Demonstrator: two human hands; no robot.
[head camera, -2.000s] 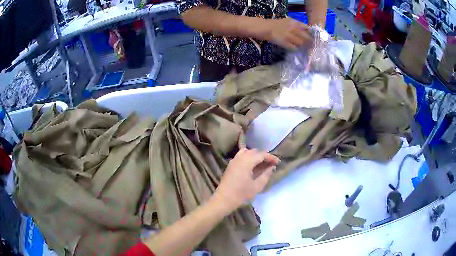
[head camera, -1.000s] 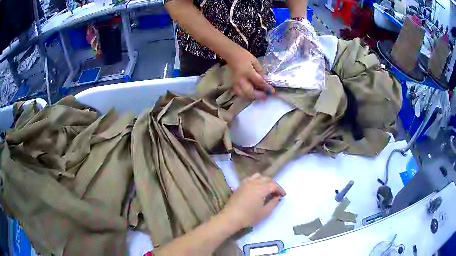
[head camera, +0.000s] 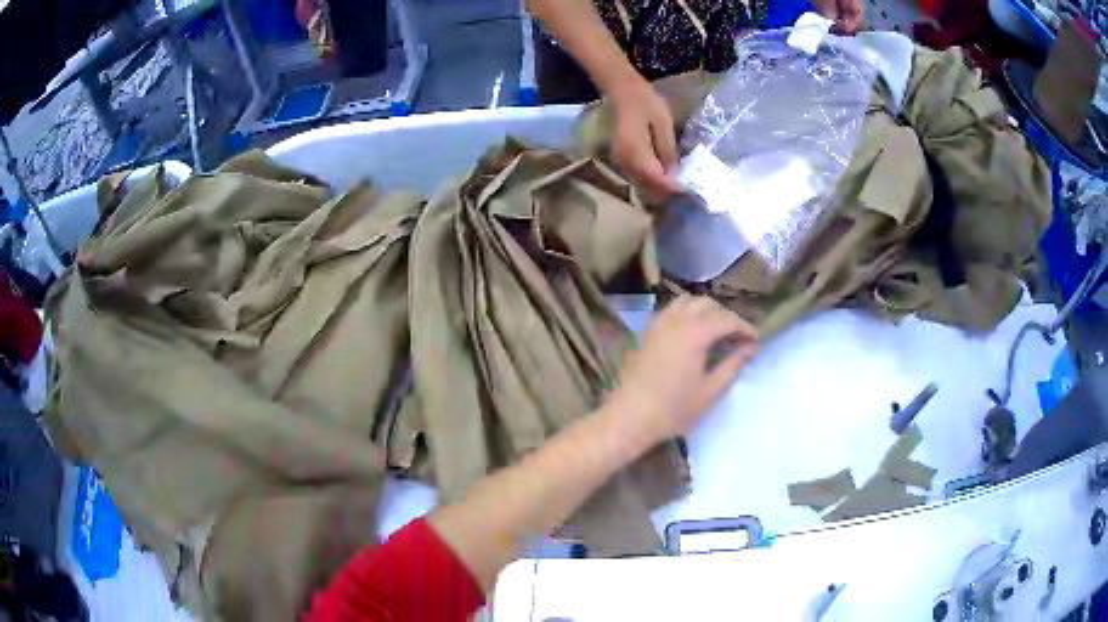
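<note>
My left hand (head camera: 683, 365) is over the white tabletop, fingers loosely curled and nothing seen in it. Its red-sleeved arm comes from the bottom edge and crosses the pleated khaki cloth (head camera: 486, 328). More khaki cloth (head camera: 219, 365) lies heaped at the left and hangs over the front. A white sheet (head camera: 705, 243) lies on cloth beyond my hand. A clear plastic bag (head camera: 784, 134) with whitish contents lies over it, touched by the other person's hand (head camera: 644, 134). My right hand is not in view.
The white machine head (head camera: 851, 571) spans the bottom right. Khaki scraps (head camera: 881, 486) and a small dark object (head camera: 911, 408) lie behind it. A dark-tied khaki bundle (head camera: 984, 182) is at the far right. A person in a patterned top (head camera: 693, 30) stands across the table.
The view has shifted, with less of the person showing. The bag now lies lower over the white sheet, with the person's hand at its left edge. My left hand stays loosely curled near the cloth.
</note>
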